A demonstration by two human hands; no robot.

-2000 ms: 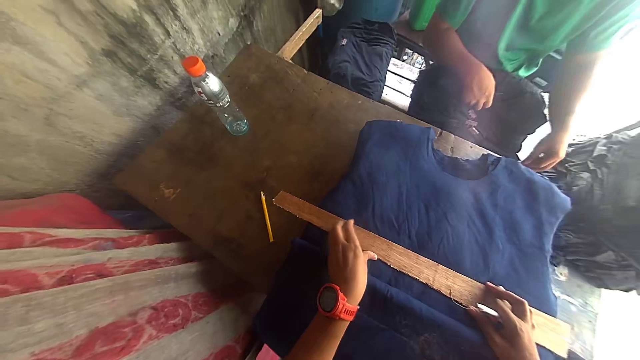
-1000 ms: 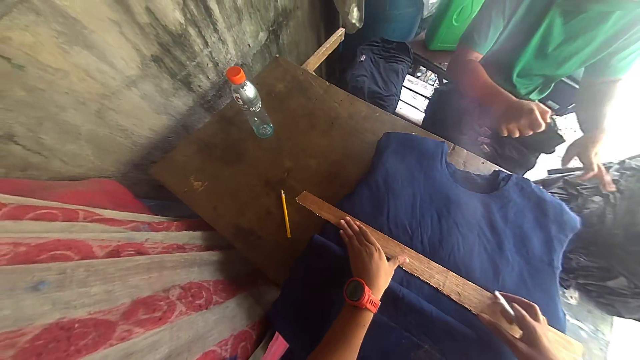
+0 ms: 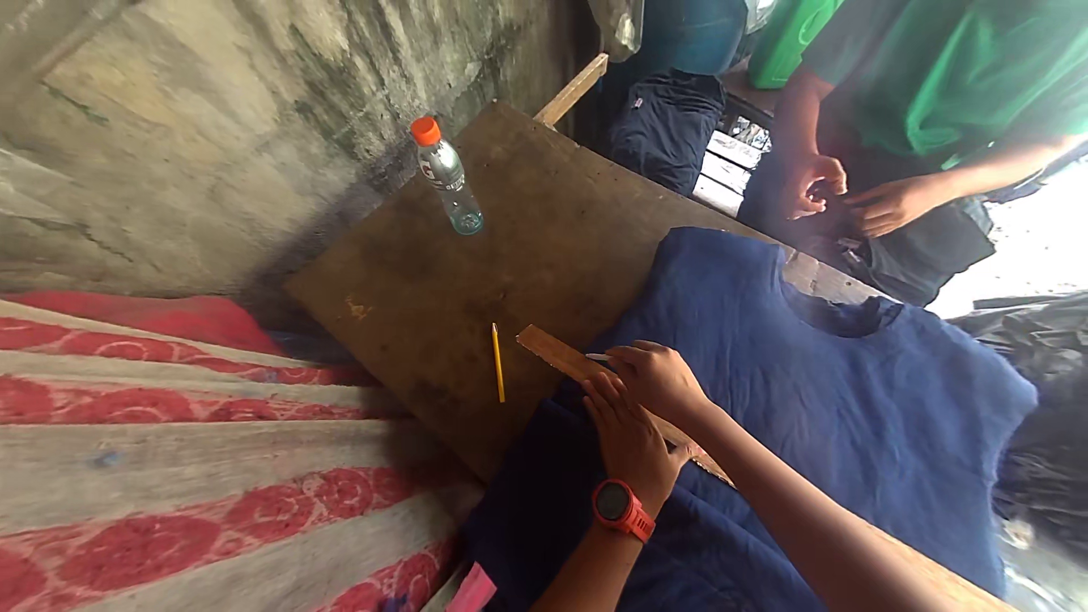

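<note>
A wooden strip (image 3: 558,351) lies diagonally across a dark blue garment (image 3: 858,399) with a cut-out neckline, its left end reaching past the cloth onto the wooden table. My left hand (image 3: 633,438), with a red watch on its wrist, presses flat on the strip, fingers extended. Just above it, my right hand (image 3: 659,378) pinches a thin pale marking piece (image 3: 598,357) against the strip near its left end; whether this is chalk or a pen cannot be told. My right forearm crosses over the strip and hides part of it. A yellow pencil (image 3: 498,364) lies to the left.
The brown wooden table (image 3: 399,297) carries a plastic bottle (image 3: 450,183) with an orange cap near the wall. Red-and-cream patterned cloth (image 3: 212,476) hangs at the left. Across the table, a person in a green shirt (image 3: 960,76) has both hands near dark fabric.
My right hand has moved from the strip's lower right part to near its upper left end, now beside my left hand. The other person's hands have come closer together.
</note>
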